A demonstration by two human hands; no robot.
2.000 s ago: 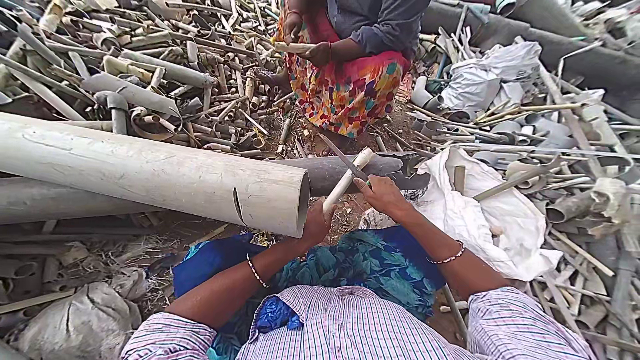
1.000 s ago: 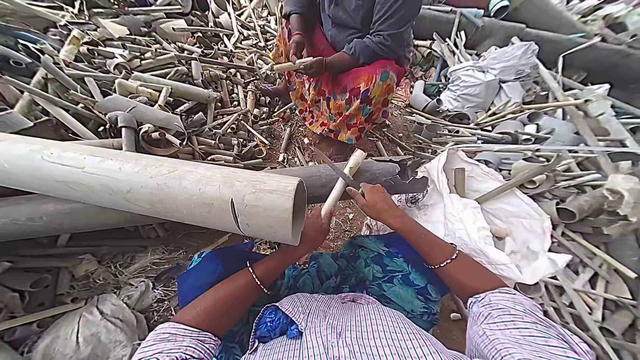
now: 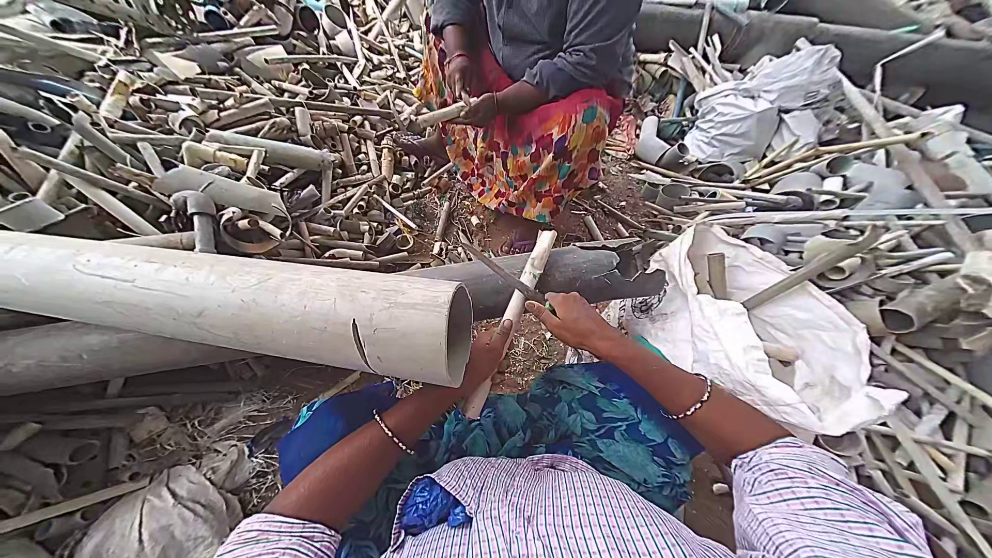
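Note:
My left hand (image 3: pixel 484 358) grips a narrow whitish plastic pipe (image 3: pixel 532 270) by its lower part, just right of the big pipe's open end. The pipe slants up and away, its lower end over my blue-green skirt. My right hand (image 3: pixel 572 319) is closed round the handle of a knife (image 3: pixel 496 271), part of the green handle showing. Its long dark blade points up and left and crosses the narrow pipe. Whether the edge cuts into the pipe cannot be told.
A large pale pipe (image 3: pixel 232 298) with a dark slit lies at left over grey pipes. Opposite, a person (image 3: pixel 527 116) sits holding a short pipe piece. At right is a white sack (image 3: pixel 744 349) with pieces on it. Heaps of pipe scraps (image 3: pixel 256 132) lie around.
The narrow pipe is still in my left hand and the knife in my right; its lower end now shows below my left hand. My right hand stays close to the pipe.

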